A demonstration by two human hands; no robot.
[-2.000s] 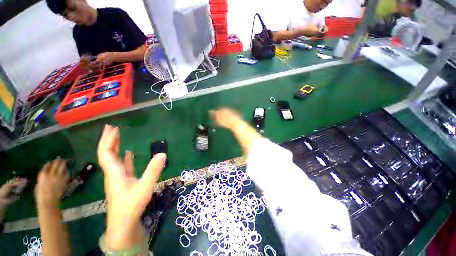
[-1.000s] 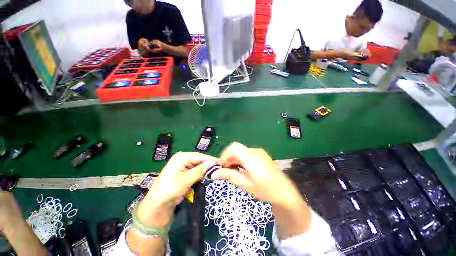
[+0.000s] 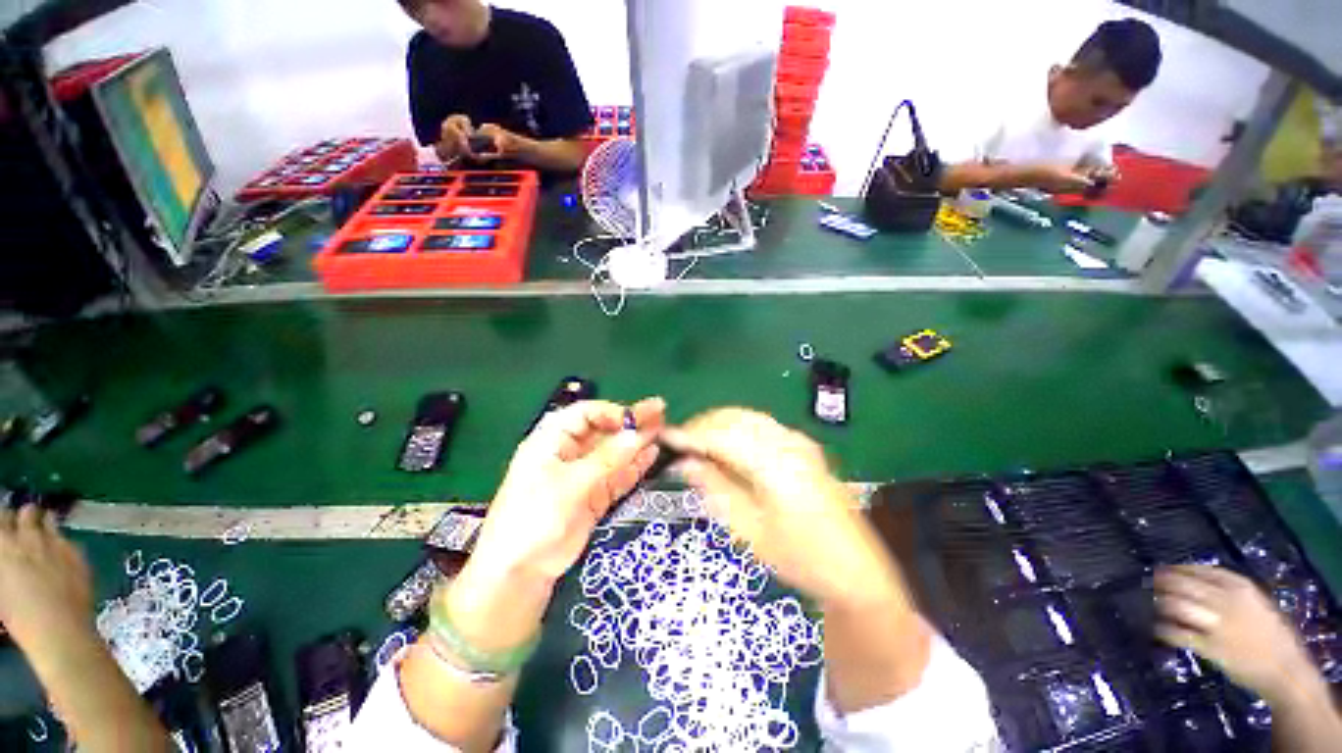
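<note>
My left hand [image 3: 567, 478], with a pale green bangle on the wrist, and my right hand [image 3: 765, 493] are together above a heap of white rings [image 3: 684, 640]. Between their fingers they hold a small dark handset [image 3: 662, 459], mostly hidden by the fingers. I cannot tell whether a ring is on it. A keypad handset [image 3: 430, 431] lies on the green belt to the left, and another [image 3: 571, 393] lies just behind my left hand.
A black compartment tray [image 3: 1030, 589] is at the right, with another person's hand [image 3: 1229, 625] over it. A neighbour's hand [image 3: 52, 574] is at left near a second ring heap [image 3: 155, 625]. Handsets [image 3: 327, 684] lie at lower left. Two people sit opposite, by a red tray [image 3: 427, 265].
My hands, apart two seconds ago, are now together around a handset. Since one second ago it has tilted, and a yellow piece below my left hand no longer shows. Another person's hand has appeared over the black tray.
</note>
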